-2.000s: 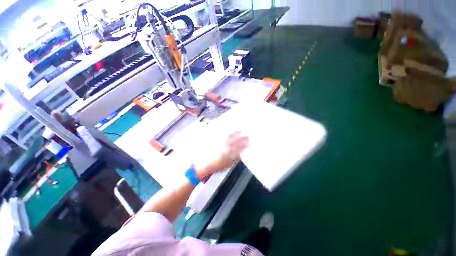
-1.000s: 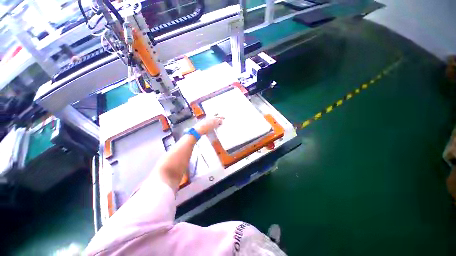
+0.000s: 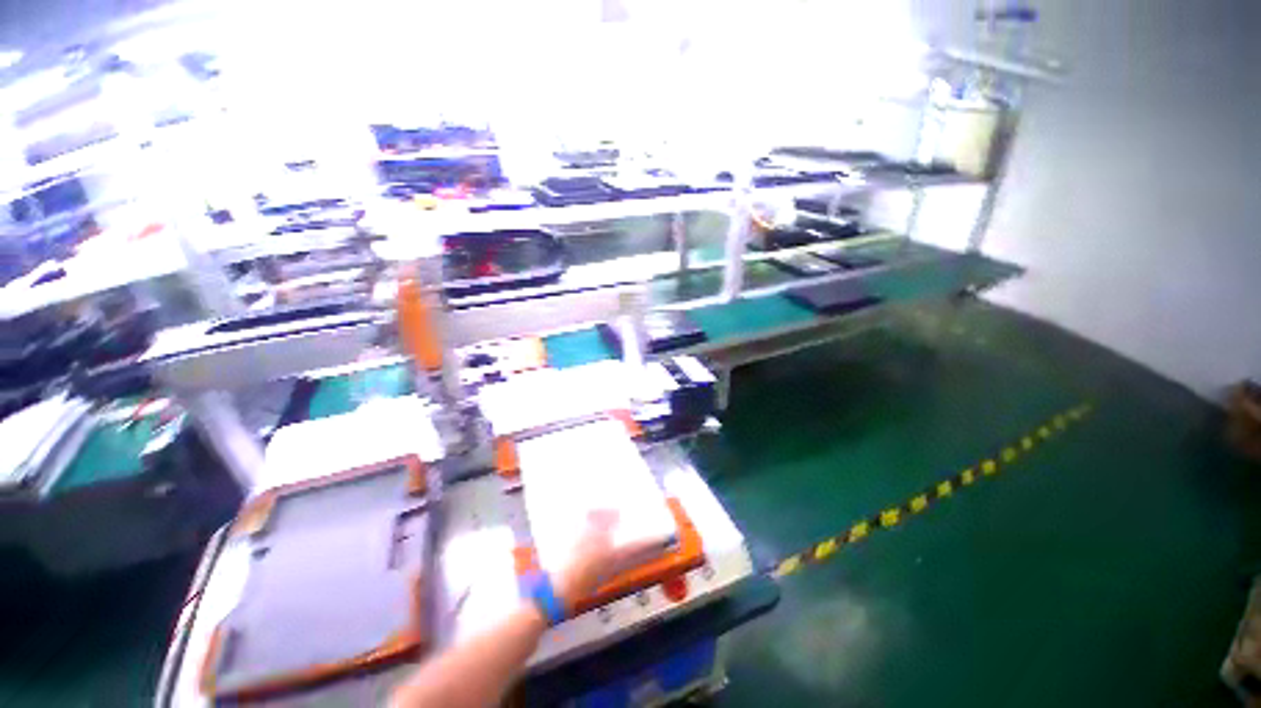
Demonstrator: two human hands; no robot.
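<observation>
A white, laptop-sized panel (image 3: 581, 477) lies in the right fixture (image 3: 629, 585), between its orange corners. My left hand (image 3: 592, 544), bare with a blue wristband, is over the panel's near part. It is blurred, so I cannot tell whether the fingers touch or grip the panel. The left fixture (image 3: 325, 574) shows a flat grey bed inside an orange-edged frame, with nothing on it. My right hand is out of the picture.
The machine's blurred orange part (image 3: 418, 325) stands behind the fixtures. A small black-and-white device (image 3: 678, 394) is at the right back corner. Behind runs a green bench (image 3: 913, 284) with dark flat units. A yellow-black floor line (image 3: 940, 491) runs right.
The white panel went from being held in the air to lying in the right fixture. My left hand has moved from its left edge to its near part. The view has swung up towards the benches.
</observation>
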